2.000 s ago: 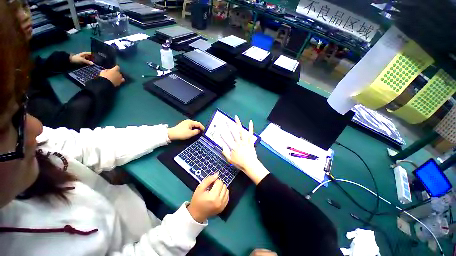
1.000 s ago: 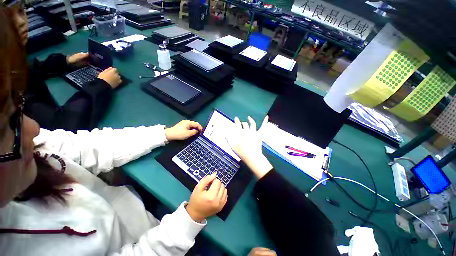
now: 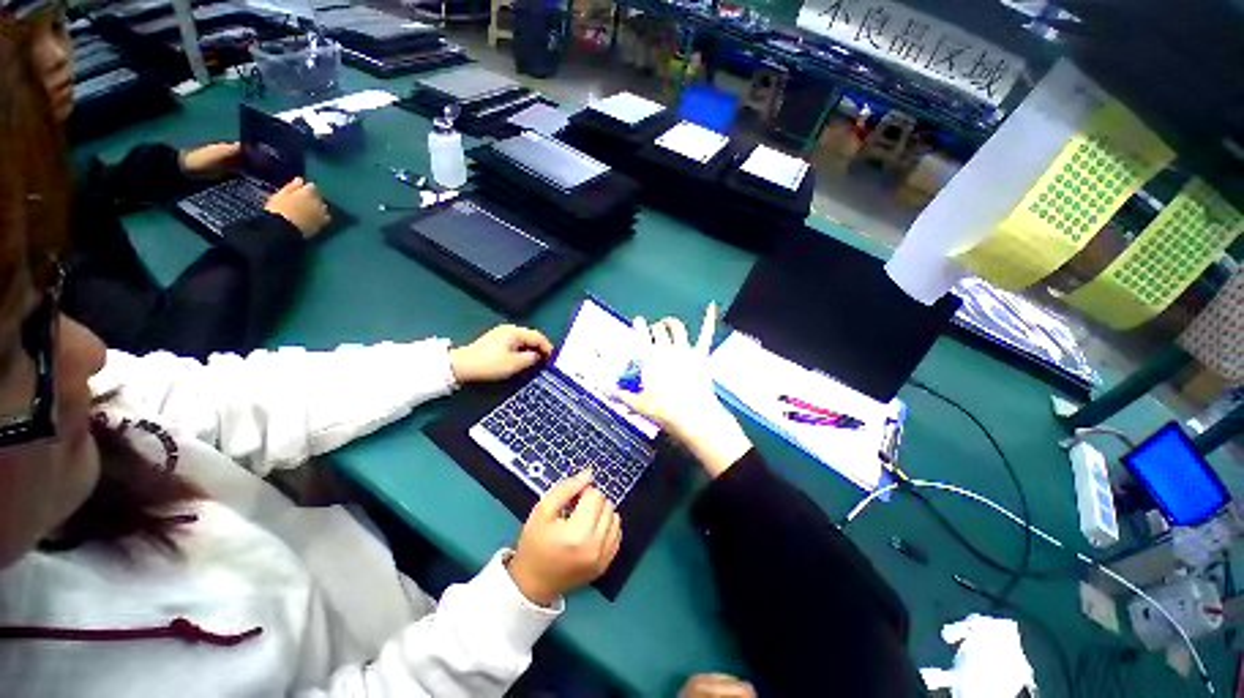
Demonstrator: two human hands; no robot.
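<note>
A small silver laptop with dark keys (image 3: 559, 434) lies open on a black mat (image 3: 471, 434), its screen (image 3: 596, 352) mostly white. My right hand (image 3: 675, 389), in a black sleeve, is over the right part of the screen. One fingertip is at the screen beside a small dark blue patch; the other fingers are spread and raised. The hand holds nothing visible. The far right part of the screen is hidden behind it. My left hand (image 3: 716, 686) is cut off by the bottom edge, with only a small part showing.
A person in a white hoodie (image 3: 293, 396) has one hand by the lid's left edge and one at the keyboard. Another person works at a laptop (image 3: 225, 205). A clipboard (image 3: 805, 409) with pens, a white glove (image 3: 985, 661), cables and stacked dark slabs (image 3: 553, 164) lie on the bench.
My right hand was spread over the screen, then drew back slightly to the right. Its fingertip is now at the screen, where a dark blue patch has appeared.
</note>
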